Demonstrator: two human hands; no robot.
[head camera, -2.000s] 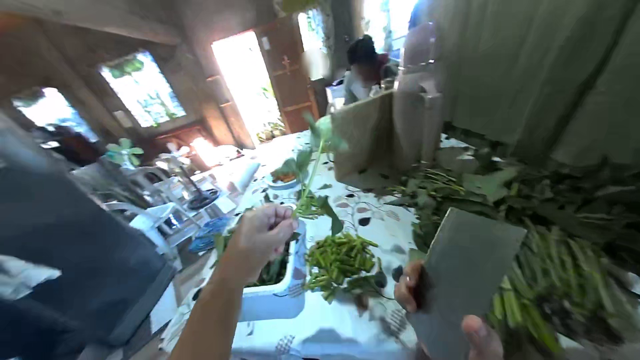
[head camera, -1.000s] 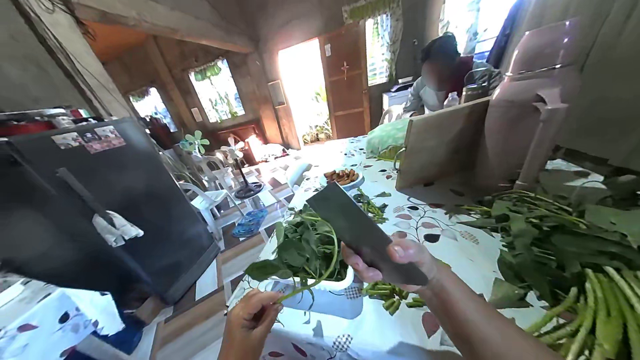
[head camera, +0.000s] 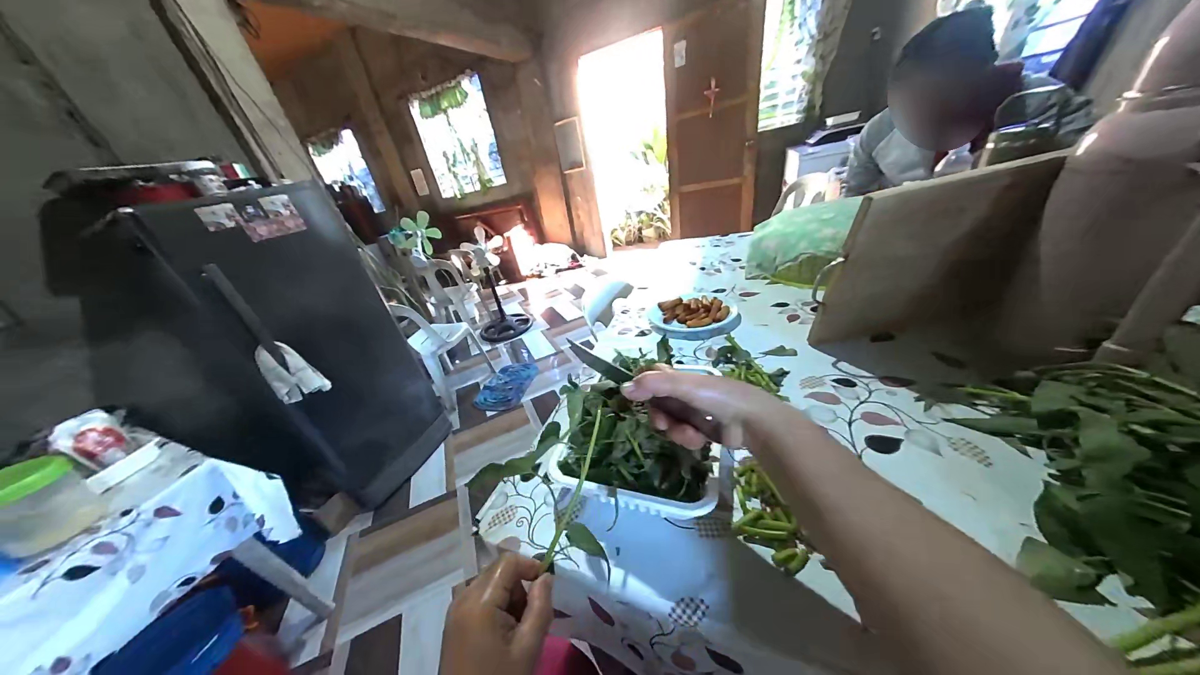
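Note:
My left hand (head camera: 502, 614) is at the bottom centre, its fingers shut on the lower end of a green leafy stem (head camera: 583, 469) that stands up with a few leaves on it. My right hand (head camera: 689, 408) holds a knife, its dark blade (head camera: 598, 362) pointing up and left above a white plastic basket (head camera: 642, 503). Cut green leaves (head camera: 647, 459) fill the basket. Short cut stem pieces (head camera: 764, 516) lie on the table right of it. A large heap of leafy stems (head camera: 1106, 459) rests at the right edge.
A blue plate (head camera: 694, 325) of browned food stands behind the basket on the patterned tablecloth (head camera: 891, 478). An upright wooden board (head camera: 937, 253) and a pink jug-like vessel (head camera: 1116, 197) stand at right. A person (head camera: 947, 103) sits beyond. A dark refrigerator (head camera: 272, 328) is at left.
The knife has turned from broadside to nearly edge-on in my right hand. My left hand, over the basket at first, is now lower, near the table's front edge. The view has swung.

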